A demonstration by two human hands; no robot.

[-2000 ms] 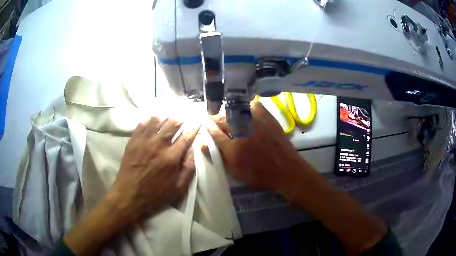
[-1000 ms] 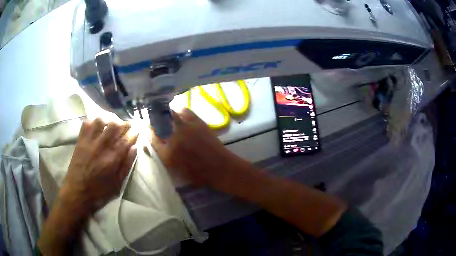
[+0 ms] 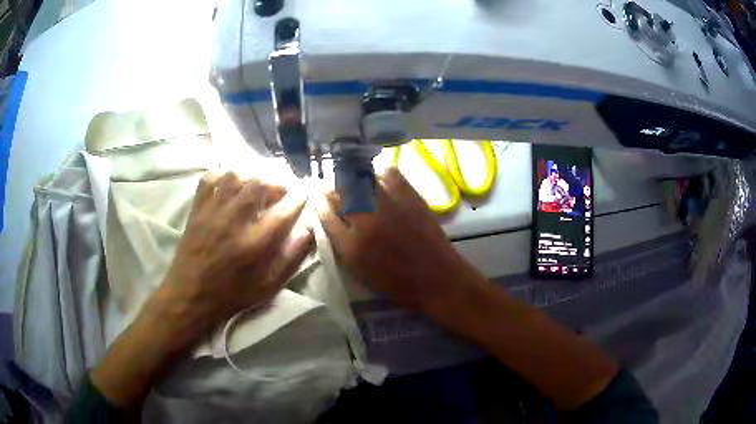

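Pale cream cloth (image 3: 141, 215) lies on the machine table left of the needle and hangs over the front edge, with light grey cloth (image 3: 70, 240) at its left. My left hand (image 3: 240, 240) lies on the cloth, fingers pressing it just left of the needle. My right hand (image 3: 373, 232) is right of the needle, its fingertips at the cloth edge and partly hidden by the grey attachment (image 3: 355, 184). A narrow cream strip (image 3: 336, 286) runs from between my hands toward me. The presser foot area (image 3: 313, 170) is washed out by the lamp.
The white sewing machine head (image 3: 464, 91) with a blue stripe spans the top. Yellow scissor handles (image 3: 454, 178) lie behind my right hand. A lit smartphone (image 3: 563, 211) lies to their right. Crinkled plastic (image 3: 705, 298) is at the right, and blue tape (image 3: 10, 141) at the left edge.
The camera view swung right and partly back. The cloth below my hands is more folded, and its lower corner has drawn up. The phone's picture differs. Both hands remain beside the needle.
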